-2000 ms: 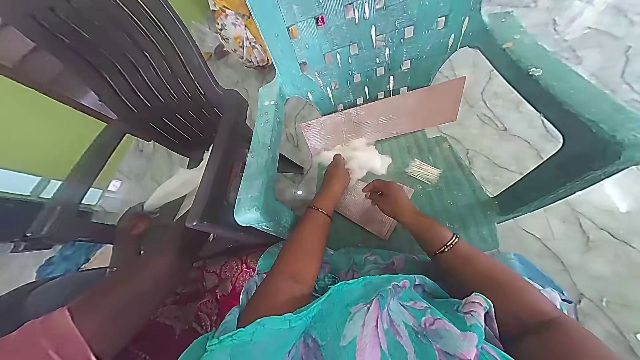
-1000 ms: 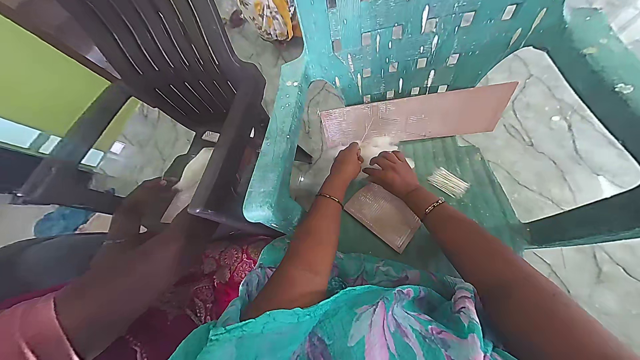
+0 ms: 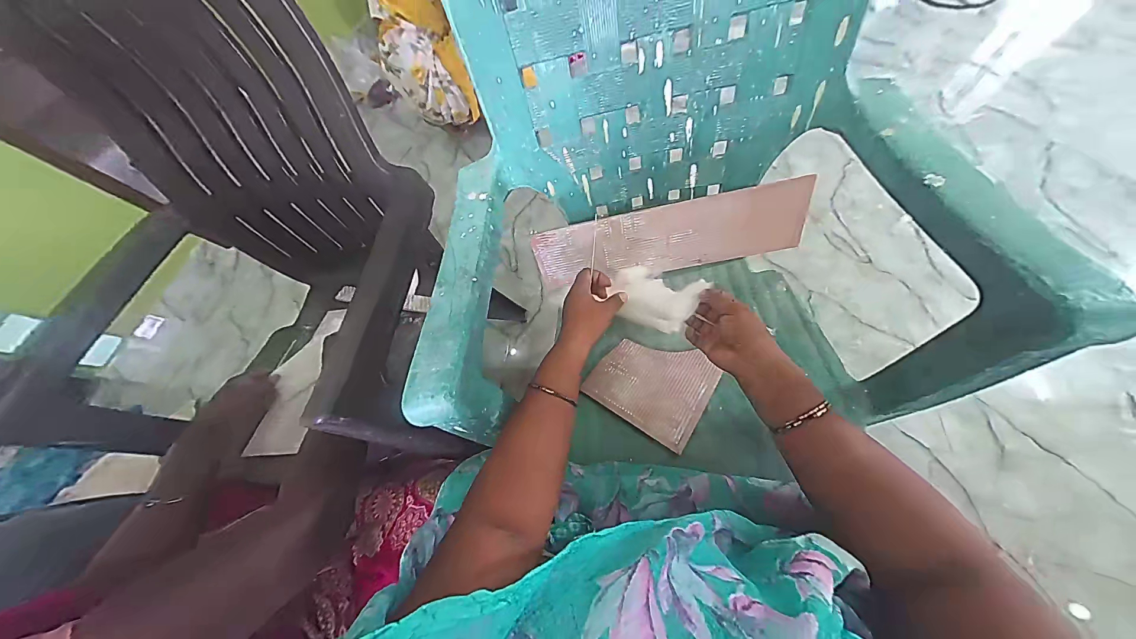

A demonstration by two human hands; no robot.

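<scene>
White cotton wool [image 3: 652,300] stretches between my two hands above the seat of the teal plastic chair [image 3: 435,355]. My left hand [image 3: 590,311] pinches its left end, along with a thin pale strand or stick that rises from the fingers. My right hand [image 3: 728,330] has its fingers on the cotton's right end. Behind the cotton lies a long pinkish flat board [image 3: 710,226] against the foot of the backrest. A smaller ribbed pinkish board [image 3: 655,390] lies on the seat below the cotton, between my forearms. The bundle of white sticks is not visible now.
A dark brown plastic chair [image 3: 266,160] stands at the left, close to the teal one. Another person's hand [image 3: 235,408] is beside a pale sheet [image 3: 297,390] there. A yellow and white patterned cloth bundle [image 3: 430,71] lies on the marble-look floor behind.
My hands have moved apart from their close position one second ago, and the cotton now spans between them. The white sticks seen earlier at the right of the seat are out of sight.
</scene>
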